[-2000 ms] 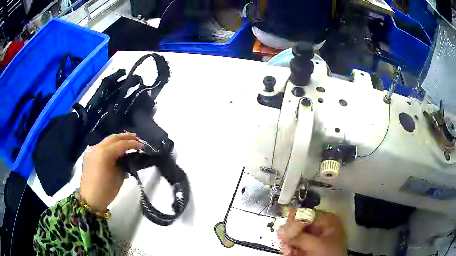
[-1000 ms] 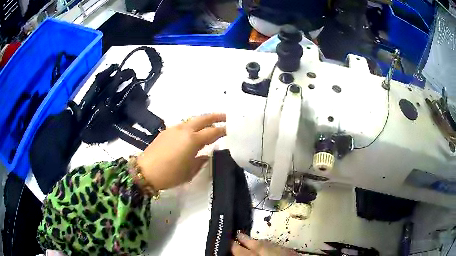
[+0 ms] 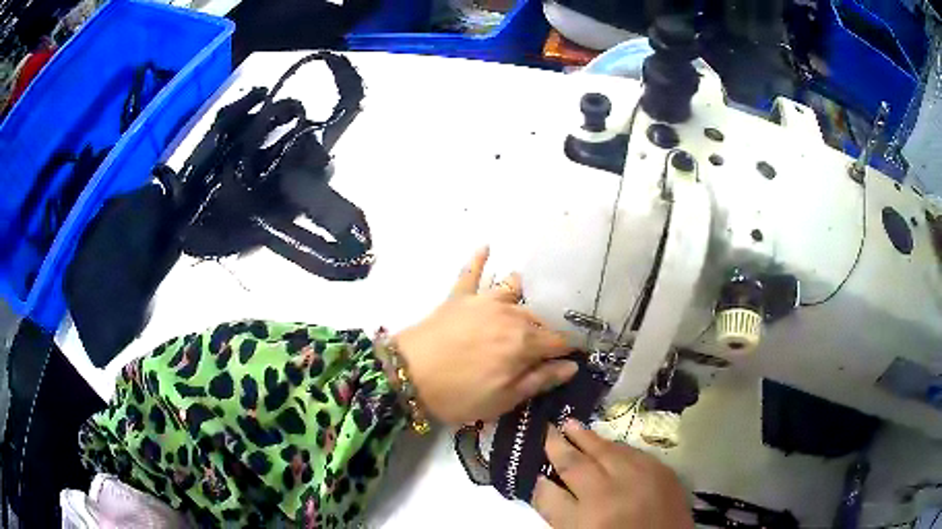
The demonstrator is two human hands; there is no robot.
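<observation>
A black zipper strip (image 3: pixel 521 446) with a pale toothed line lies on the sewing machine bed, its far end at the presser foot (image 3: pixel 607 362). My left hand (image 3: pixel 485 351) lies with its fingers spread, thumb and a finger pressing on the strip's far end beside the needle area. My right hand (image 3: pixel 615 480) is at the frame's lower edge, its fingertips on the near part of the strip. The white sewing machine (image 3: pixel 764 248) stands at the right. The exact needle position is hidden by the fingers and machine head.
A tangled bundle of black strips (image 3: pixel 310 232) and a black rounded panel (image 3: pixel 119 269) lie on the white table (image 3: pixel 444 134) at the left. A blue bin (image 3: pixel 196 78) with black pieces stands beyond them. Dark tools (image 3: pixel 744 511) lie at the lower right.
My left hand has moved right to the presser foot, and the strip's far end is now there. My right hand has moved up along the strip. The view has shifted.
</observation>
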